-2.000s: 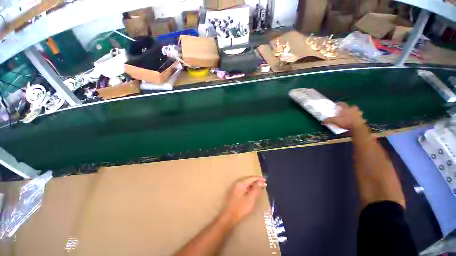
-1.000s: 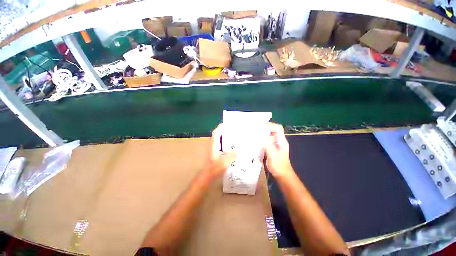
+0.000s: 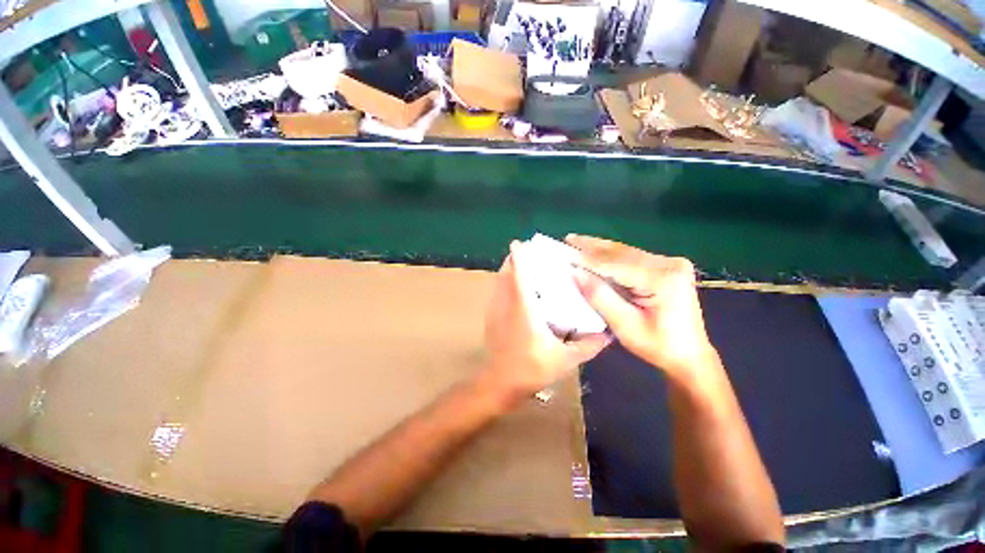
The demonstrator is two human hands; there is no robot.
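Observation:
A white product box (image 3: 556, 290) is held between both hands above the far edge of the bench, near where the tan cardboard cover (image 3: 356, 367) meets the black sheet (image 3: 734, 410). My left hand (image 3: 527, 340) grips its left and near side. My right hand (image 3: 653, 308) is on its right side, the thumb against the box. The box points partly at the camera, so its length is foreshortened. The fingers hide much of it, and the state of its end flap cannot be told.
The green conveyor belt (image 3: 324, 211) runs beyond the bench, with another white box (image 3: 917, 229) at its right. White boxes (image 3: 940, 367) lie on the blue-grey sheet (image 3: 837, 324). Clear plastic bags (image 3: 97, 297) lie at left. White posts (image 3: 186, 70) stand at both sides.
The right hand first held the box over the belt, then both hands held it upright over the bench. Now it is turned and foreshortened, with the right hand wrapped further over it.

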